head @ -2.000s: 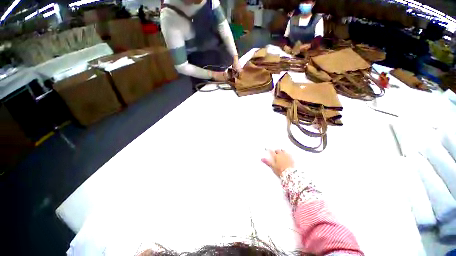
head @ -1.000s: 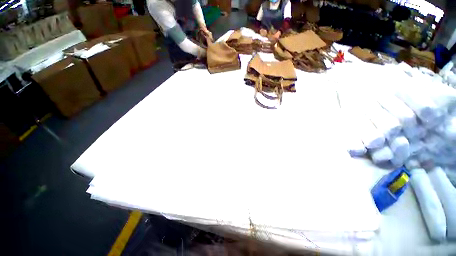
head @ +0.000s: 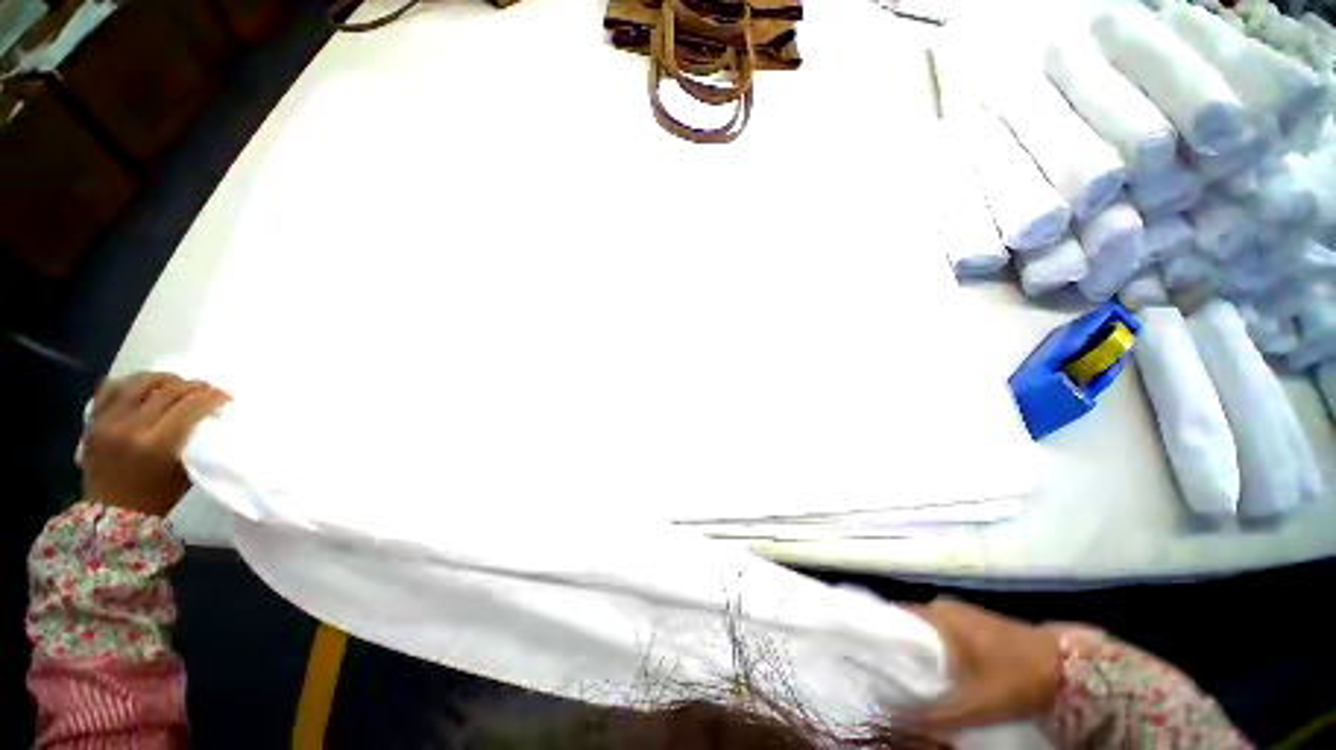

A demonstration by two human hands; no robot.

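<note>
A large stack of thin white sheets (head: pixel 586 293) lies flat in front of me. A white sheet (head: pixel 542 601) is gathered along the near edge and sags over it between my hands. My left hand (head: pixel 144 440) grips its left end at the table's left edge. My right hand (head: pixel 985 667) grips its right end at the lower right, slightly blurred. The blue tape dispenser (head: pixel 1058 384) with a yellow roll stands right of the stack.
Two white rolls (head: pixel 1190 418) lie right of the dispenser. A pile of finished white rolls (head: pixel 1092 147) fills the upper right. A brown bag with looped handles (head: pixel 706 59) lies at the far side. Brown cartons (head: pixel 110 103) stand on the floor at upper left.
The view has tilted down toward the near edge. Both hands, out of view one second ago, now hold the gathered sheet at its ends. The other workers have left the view.
</note>
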